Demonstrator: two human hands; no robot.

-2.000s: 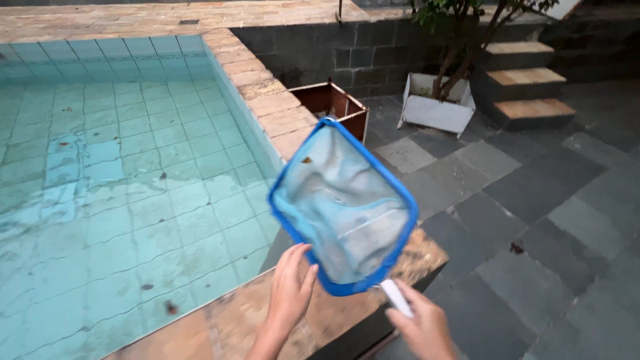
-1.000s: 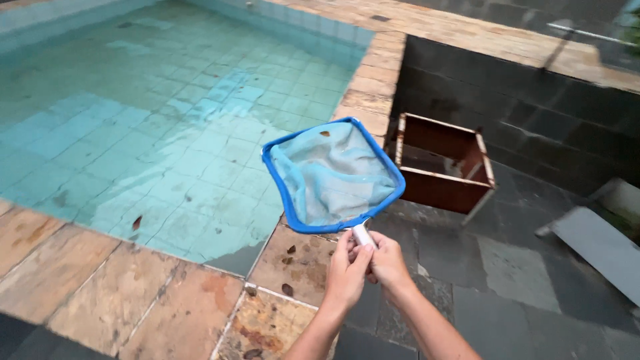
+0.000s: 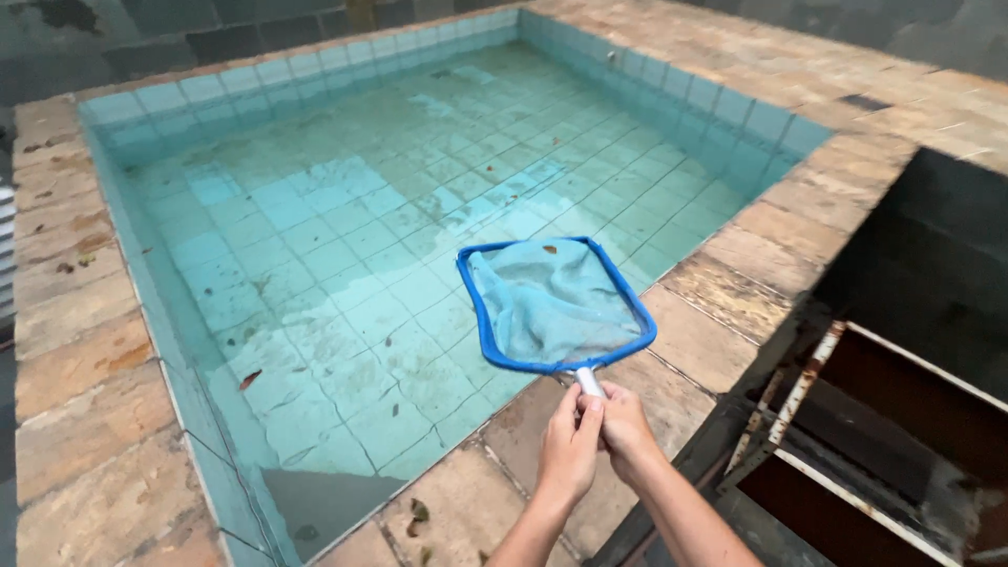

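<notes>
Both my hands grip the short pale handle of a pool leaf skimmer net with a blue frame. My left hand and my right hand touch each other around the handle, fingers closed on it. The net points away from me, over the near right edge of the pool. A small brown leaf lies on the mesh near its far rim. The mesh sags in folds. The lower part of the handle is hidden by my fingers.
Stone coping surrounds the tiled pool. A reddish-brown leaf and other bits of debris show in the water. Leaves lie on the near coping. At the right stands a rusty metal-framed box beside a dark wall.
My left hand, beside the net's frame two seconds ago, has moved onto the handle with my right hand. The view has swung left toward the pool.
</notes>
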